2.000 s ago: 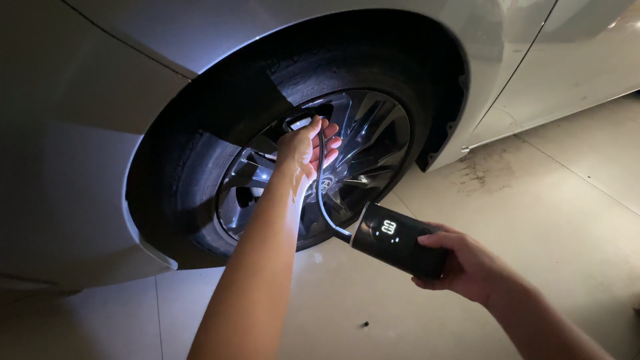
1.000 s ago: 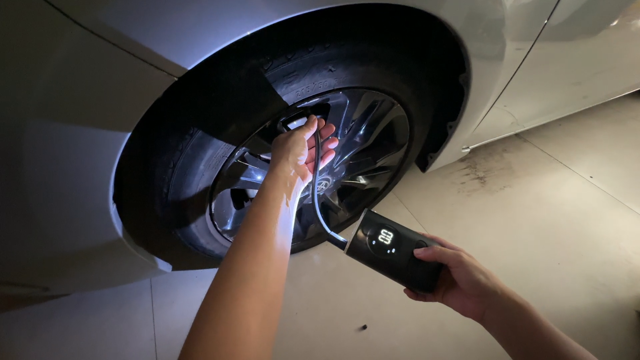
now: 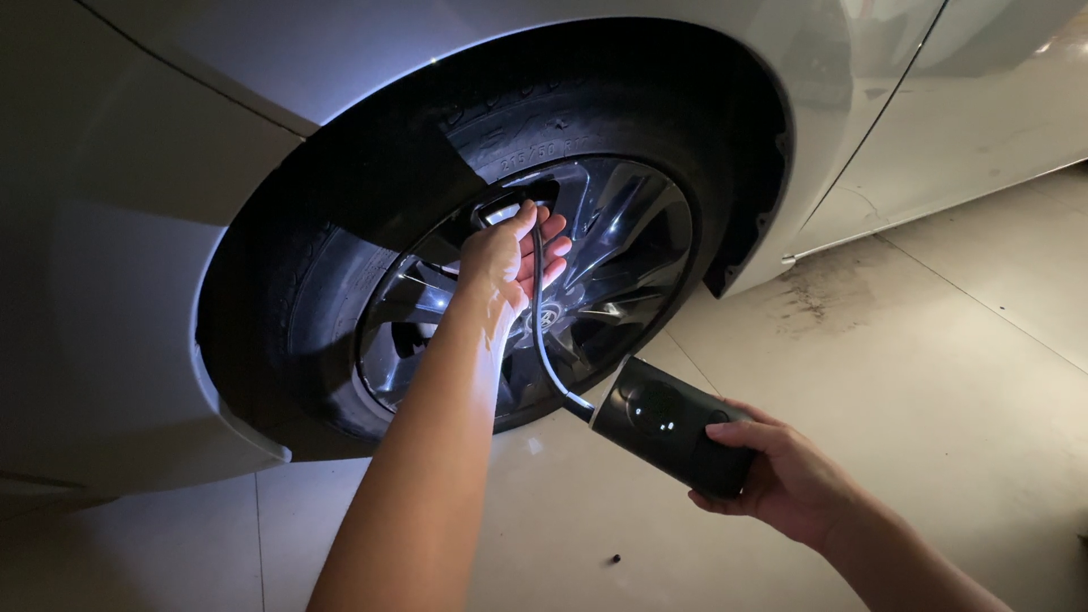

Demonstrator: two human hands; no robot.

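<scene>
My left hand (image 3: 516, 255) is at the upper part of the alloy wheel rim (image 3: 608, 217), holding the upper end of a black air hose (image 3: 539, 327) between thumb and fingers. The fingers hide the hose's tip, so whether it is joined to a valve cannot be told. The hose curves down to a black portable tire inflator (image 3: 667, 425). Around that body my right hand (image 3: 778, 467) is closed, with the thumb on its face near a button. A few small white marks glow on the display, and no digits show. Light falls on the wheel and my left wrist.
The black tire (image 3: 518, 127) sits inside the wheel arch of a light-coloured car, whose body panel (image 3: 408, 42) surrounds it. A door's lower edge runs off at the right. On the tiled floor (image 3: 850, 357) lie a dark smudge and a small black piece (image 3: 616, 558), perhaps a cap.
The display showed 0.0 in both earlier frames; now those digits do not show. Both hands keep their hold on the hose and the inflator.
</scene>
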